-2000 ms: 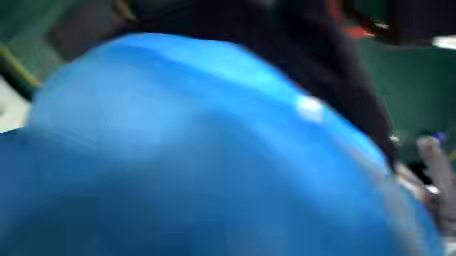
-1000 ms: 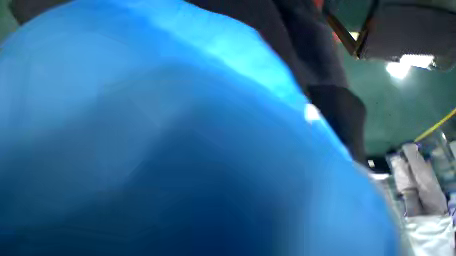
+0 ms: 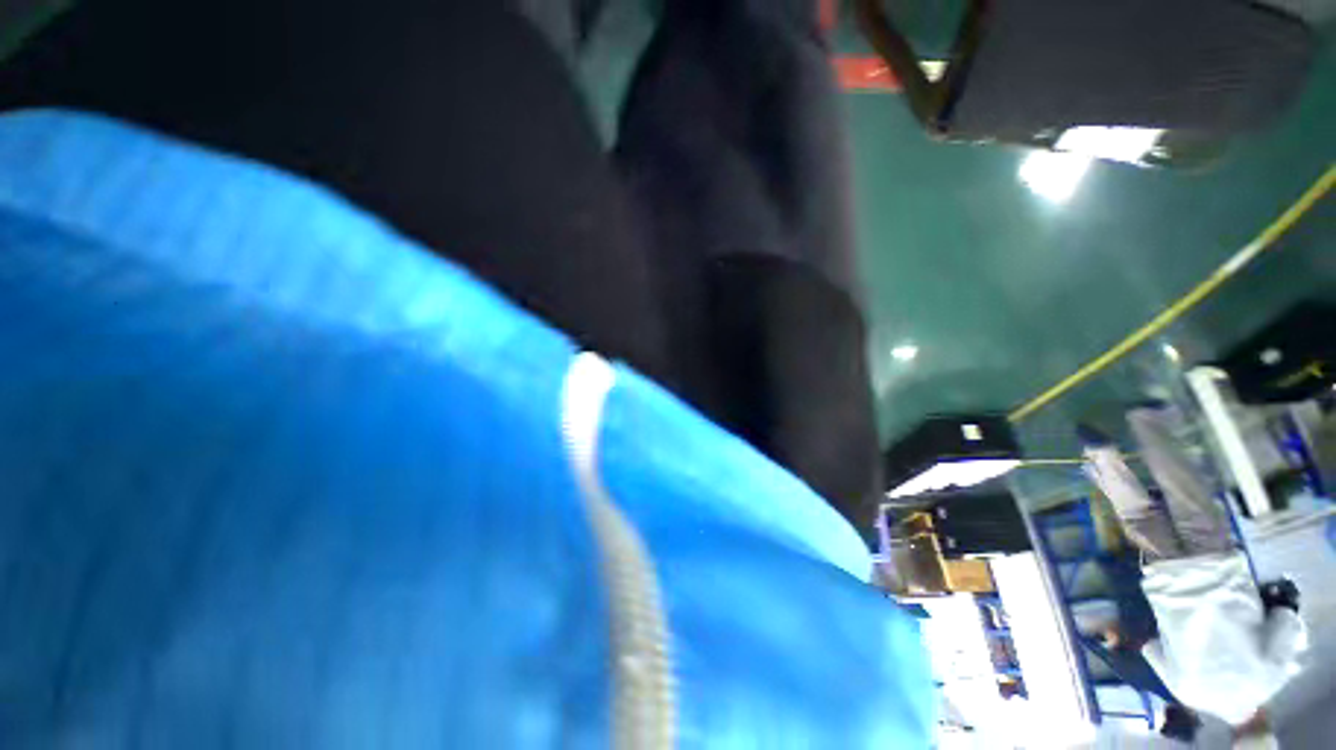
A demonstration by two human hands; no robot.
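Observation:
Neither of my hands is in view. The blue smock fills the left and lower part of the view, very close and blurred, with a pale zip or cord running down it. Dark trousers show above the smock's edge. No work piece can be made out.
A glossy green floor has a curved yellow line. A dark chair-like object is at the top right. A person in a white top stands at the lower right. A blue rack and brown boxes are beside.
The view has shifted. The smock's edge has moved left and down, and more dark trousers, floor, rack and boxes show on the right. The person in the white top is now more visible.

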